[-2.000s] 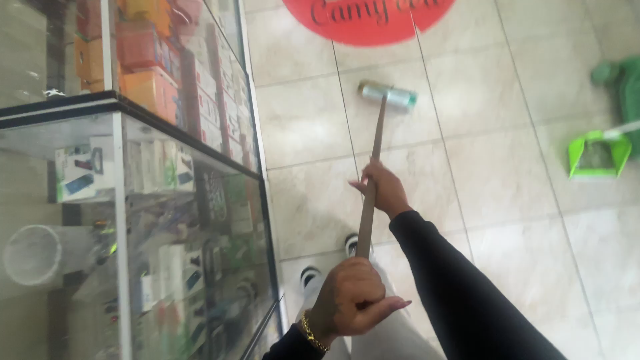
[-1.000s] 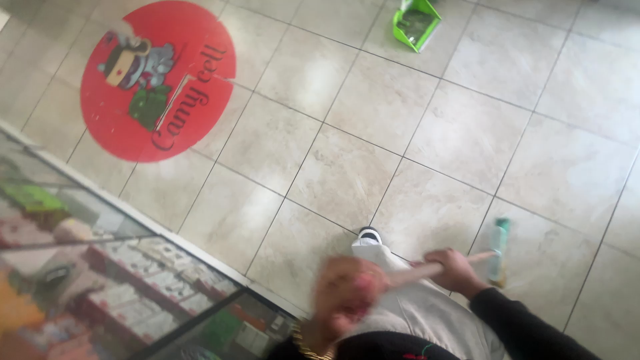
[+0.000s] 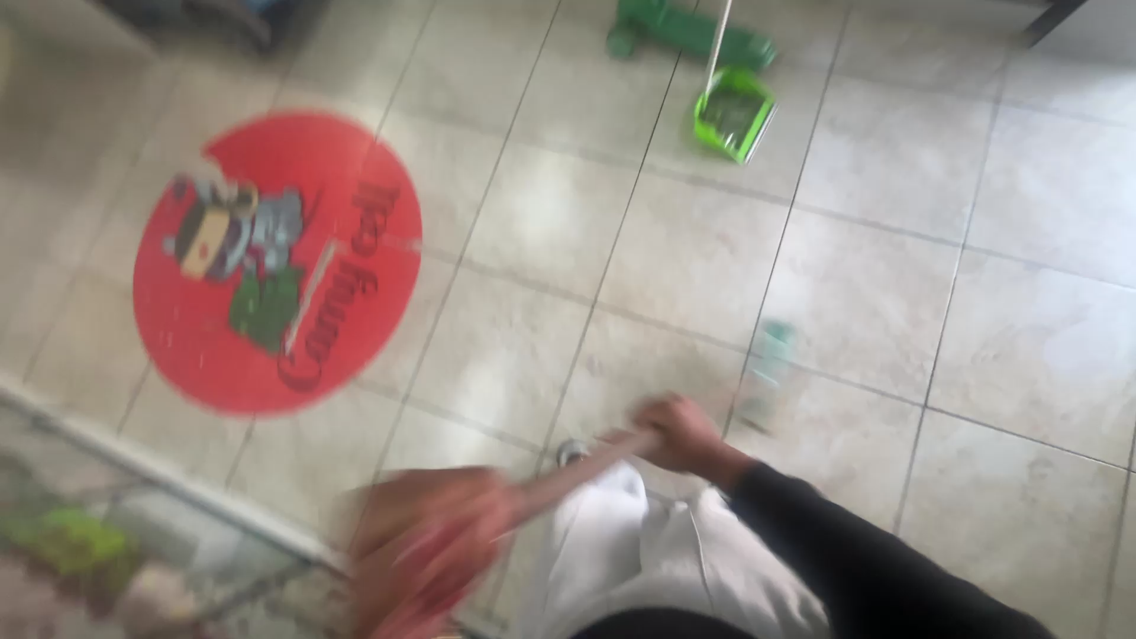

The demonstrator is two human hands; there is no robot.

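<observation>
Both of my hands are on one long handle (image 3: 577, 477) that runs diagonally before my body. My left hand (image 3: 435, 541), large and blurred at the bottom, is closed around the handle's near end. Further down the handle, my right hand (image 3: 679, 433) grips it, its black sleeve reaching to the lower right. A broom head (image 3: 768, 373), teal and pale and smeared by motion, lies on the tiled floor just beyond my right hand. The part of the handle close to the head is too blurred to make out.
A lime-green dustpan (image 3: 735, 115) with dark debris and an upright stick stands on the floor at the top. Behind it is a green wheeled object (image 3: 692, 35). A round red floor sticker (image 3: 355, 177) is at left, a glass display case (image 3: 177, 497) at lower left. My shoe (image 3: 572, 451) shows below.
The view has swung considerably. The broom head was out in front of my feet two seconds ago and is now on my right side. Both hands have stayed on the handle.
</observation>
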